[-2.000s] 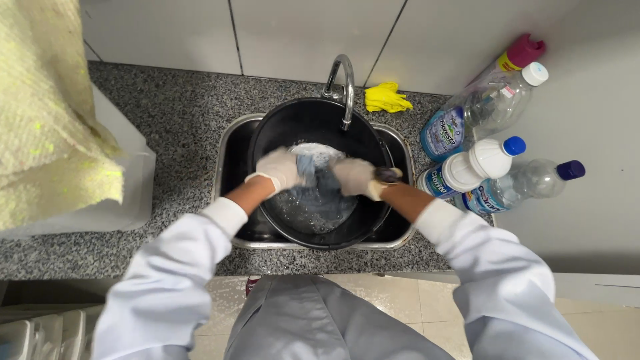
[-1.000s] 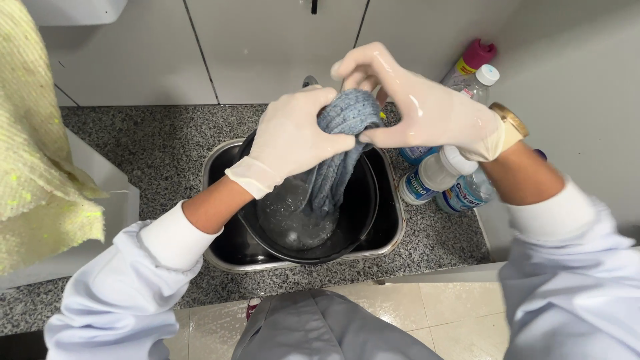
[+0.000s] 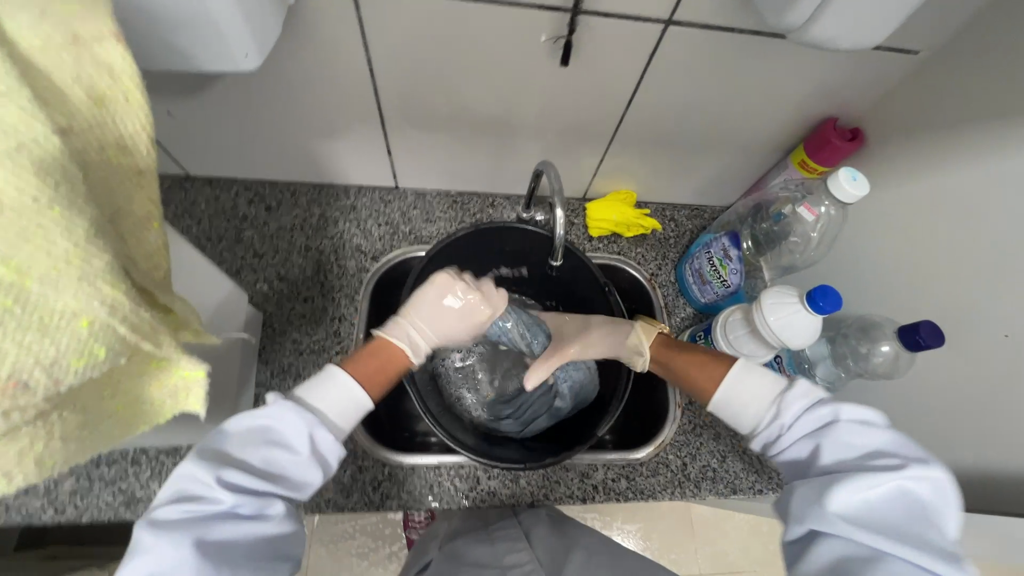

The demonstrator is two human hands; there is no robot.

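Note:
A wet blue-grey cloth (image 3: 552, 400) lies partly in soapy water inside a black plastic bucket (image 3: 512, 452). My left hand (image 3: 454, 314), in a whitish glove, is closed on a twisted part of the cloth above the water. Gloved as well, my right hand (image 3: 582, 340) is on the same raised part, its thumb pointing down toward the water; its fingers are partly hidden behind the cloth. The bucket rests in a stainless steel sink (image 3: 652, 436), beneath a curved chrome faucet (image 3: 552, 200).
Yellow rubber gloves (image 3: 620, 214) lie right of the faucet. Several bottles, among them a blue-capped white bottle (image 3: 780, 320) and a clear bottle (image 3: 800, 228), stand on the granite counter (image 3: 296, 272) at right, near a pink-capped can (image 3: 824, 152). A yellowish cloth (image 3: 80, 240) hangs at left.
Both hands have come down from above the bucket, where they held the bunched cloth a second ago. Much of the cloth is now down in the bucket. The view has shifted.

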